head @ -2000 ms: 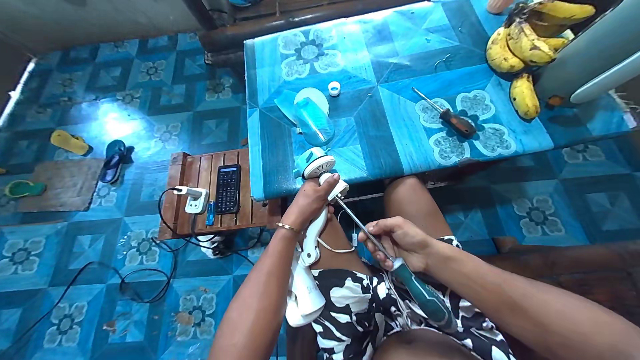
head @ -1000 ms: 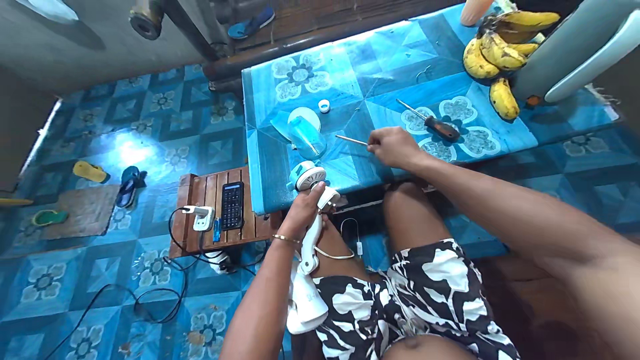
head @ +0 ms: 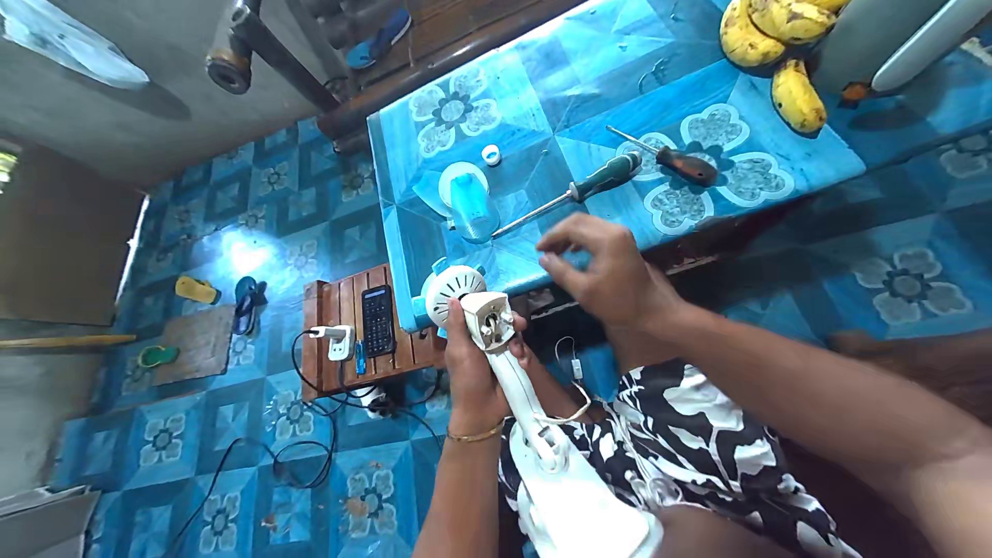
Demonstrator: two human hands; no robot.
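Observation:
My left hand [head: 474, 372] grips a white plastic appliance, probably a small fan, by its neck just under the round vented housing [head: 456, 293]. An opening with metal parts and wires shows in its joint [head: 491, 319]. The white stem and base [head: 573, 496] reach down over my lap, with a white cord [head: 573, 415] beside them. My right hand [head: 601, 263] hovers near the table's front edge, fingers curled and apart, nothing seen in them. Beyond it a green-handled screwdriver [head: 604, 177] lies on the table, its handle end near a brown-handled screwdriver [head: 686, 167].
On the blue patterned table [head: 535, 116] are a translucent blue part [head: 471, 208], a small white cap [head: 491, 155] and bananas [head: 798, 97]. A low wooden stool [head: 411, 360] at left carries a phone-like black device [head: 378, 322] and a power socket [head: 339, 342]. Cables trail on the floor.
The green-handled screwdriver, in my right hand two seconds ago, now lies on the table. My right hand has let it go and drawn back. My left hand still holds the white appliance.

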